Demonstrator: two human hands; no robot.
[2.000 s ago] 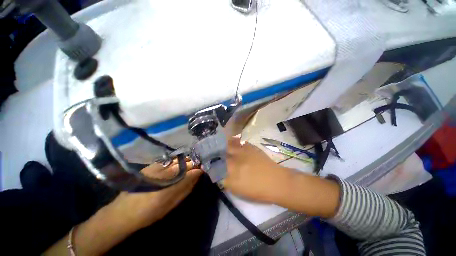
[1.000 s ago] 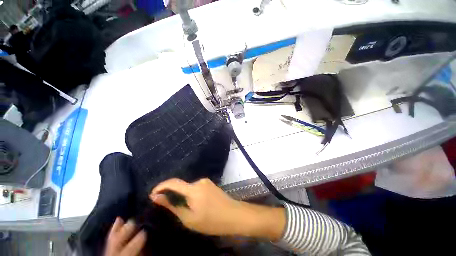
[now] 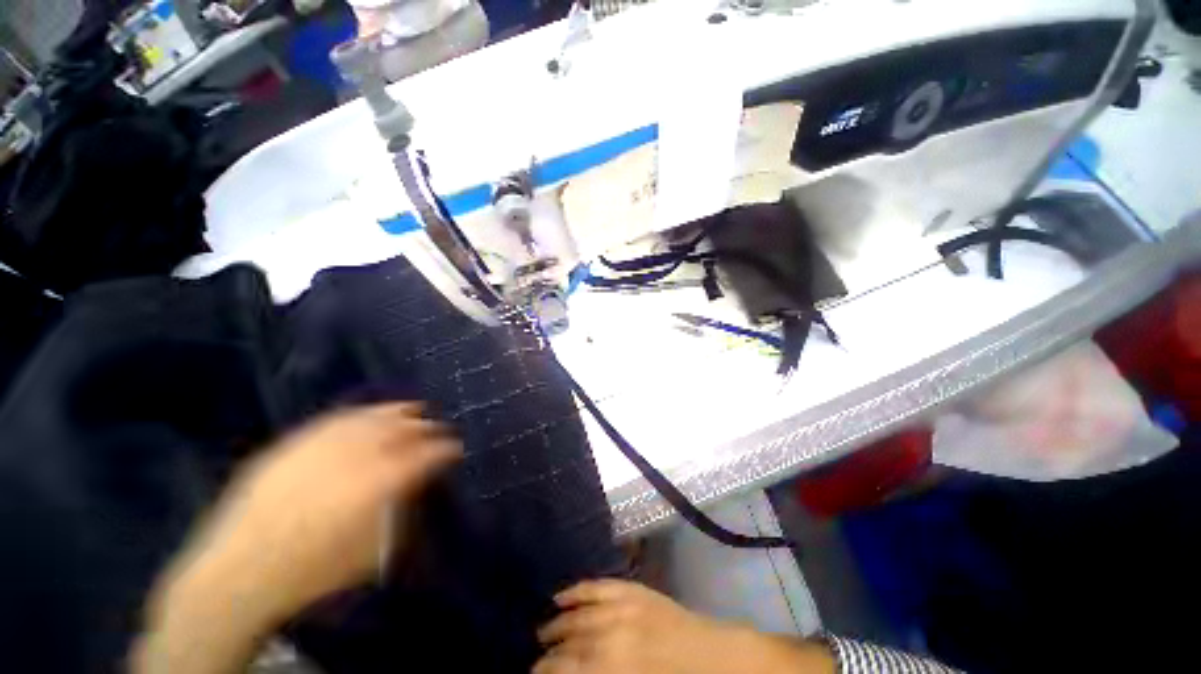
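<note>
A large black garment piece [image 3: 507,428] with stitched grid lines lies left of and in front of the needle, its upper edge at the presser foot [image 3: 533,292]. A narrow black tape [image 3: 645,467] runs from the foot over the table's front edge. My left hand [image 3: 323,494] is blurred and lies over the dark cloth; its grip is unclear. My right hand [image 3: 626,632], partly cut off by the bottom edge, has its bent fingers on the cloth's near right edge and holds it.
The white sewing machine head [image 3: 593,92] stands behind, with a dark control panel [image 3: 922,105]. Snips [image 3: 731,329], a brown-black pouch or scrap [image 3: 771,257] and black strips [image 3: 1001,240] lie right of the needle. Red bins [image 3: 863,474] and a whitish cloth [image 3: 1054,415] are below the table edge.
The view has pulled back from the machine head. The garment is spread wider to the left. My left hand has moved up over the cloth; my right hand has moved down to its near edge.
</note>
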